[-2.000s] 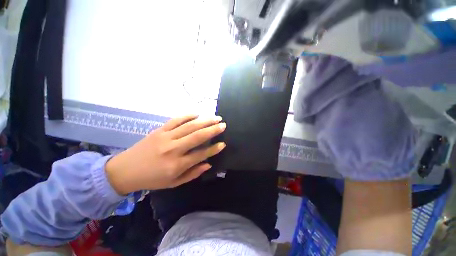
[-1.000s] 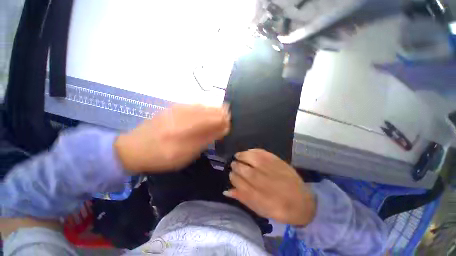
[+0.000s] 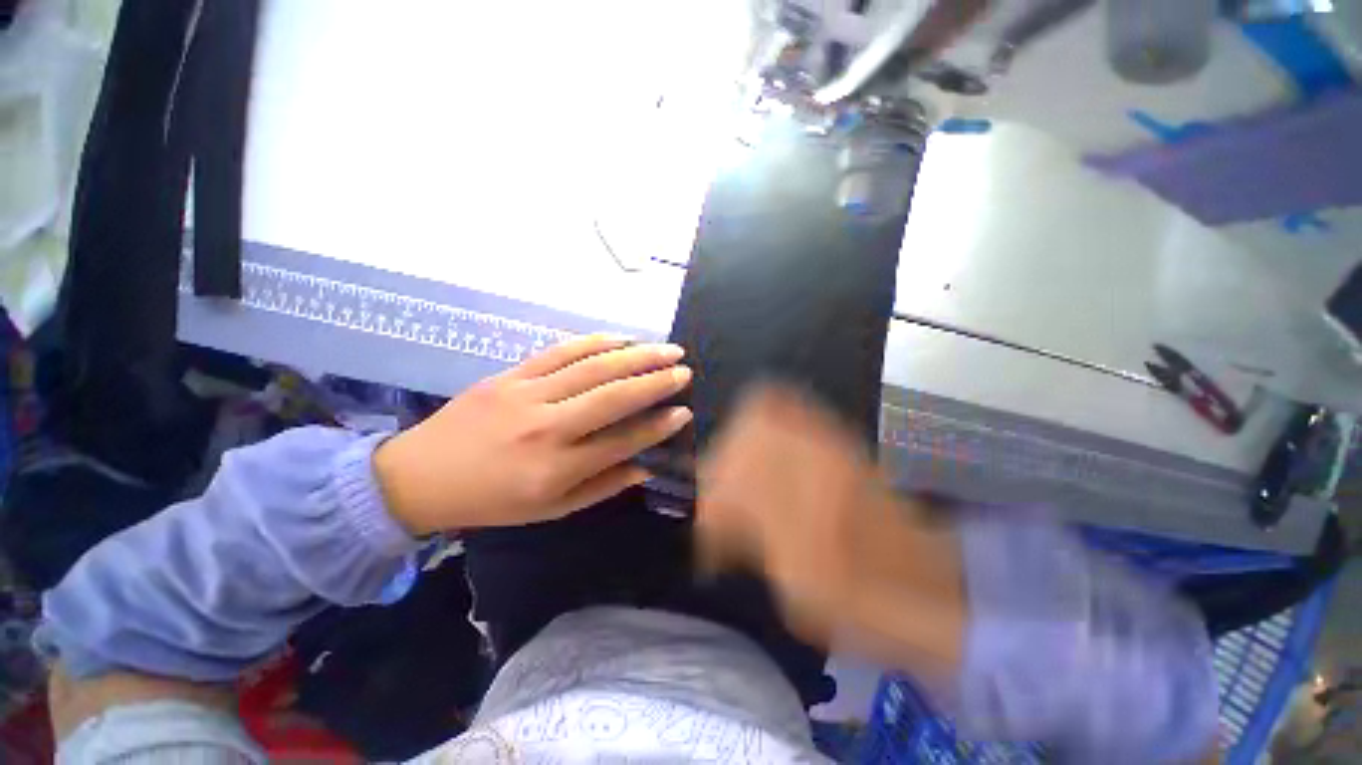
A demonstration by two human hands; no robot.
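Note:
A wide black garment piece (image 3: 792, 299) runs from under the needle area (image 3: 807, 97) of the sewing machine over the table's front edge into the lap. My left hand (image 3: 553, 434) lies flat on its left edge, palm down, with fingers extended. My right hand (image 3: 799, 508) is over the cloth near the table edge, blurred by motion; whether it holds anything is not clear. A small pale end of something shows on the cloth between my hands (image 3: 668, 501).
Black strips (image 3: 127, 209) hang over the table's left side. Red-handled snips (image 3: 1195, 386) and a dark object (image 3: 1288, 466) lie at the right, beside a thin rod (image 3: 1031, 350). A blue basket (image 3: 1255, 665) is below right. The machine head (image 3: 1031, 45) overhangs the upper right.
My right hand has come down from beside the machine head to the cloth near the table edge. My left hand lifted and lies flat again. The snips have come into view.

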